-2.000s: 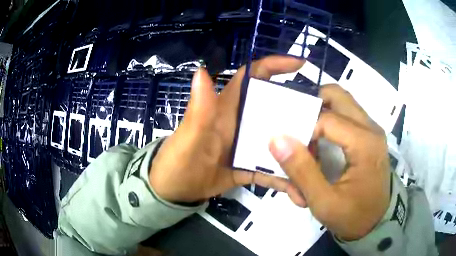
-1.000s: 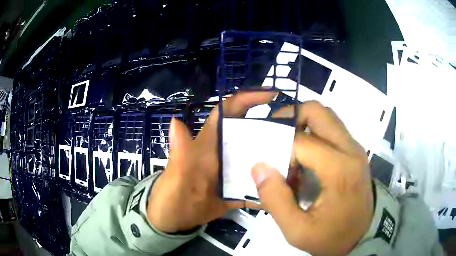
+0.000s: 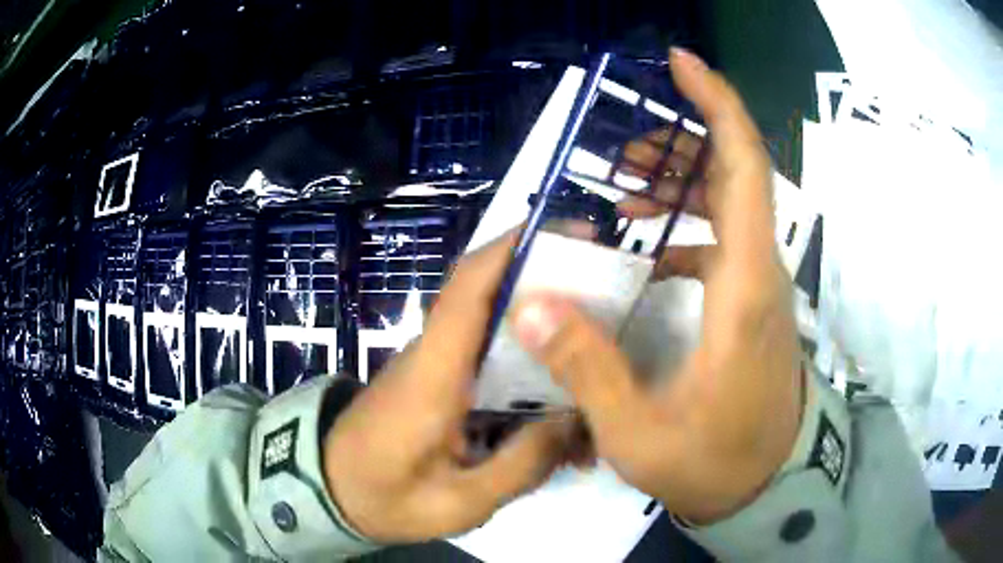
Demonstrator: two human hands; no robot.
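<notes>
A dark blue-black front panel (image 3: 559, 154) with a grid of key holes at its far end is held tilted in front of me. A solid white cover piece (image 3: 583, 288) lies over its near half, with a small dark slot at the near edge. My left hand (image 3: 423, 407) grips the panel's left side and near end. My right hand (image 3: 687, 363) has its thumb on the white piece, with fingers behind and beside the panel's right edge. The fingers behind the panel are partly hidden and blurred.
Dark glossy panels (image 3: 299, 264) lie in rows at left, several with white frames. One white frame (image 3: 118, 185) lies above them. A die-cut sheet (image 3: 550, 517) is under my hands. A white sheet pile (image 3: 907, 297) is at right. Wrinkled clear plastic (image 3: 269, 189) shows behind.
The panel has turned and tilted, its far end now leaning right. My right fingers have spread up along its right side. My left thumb no longer sticks up beside it. The camera view has shifted.
</notes>
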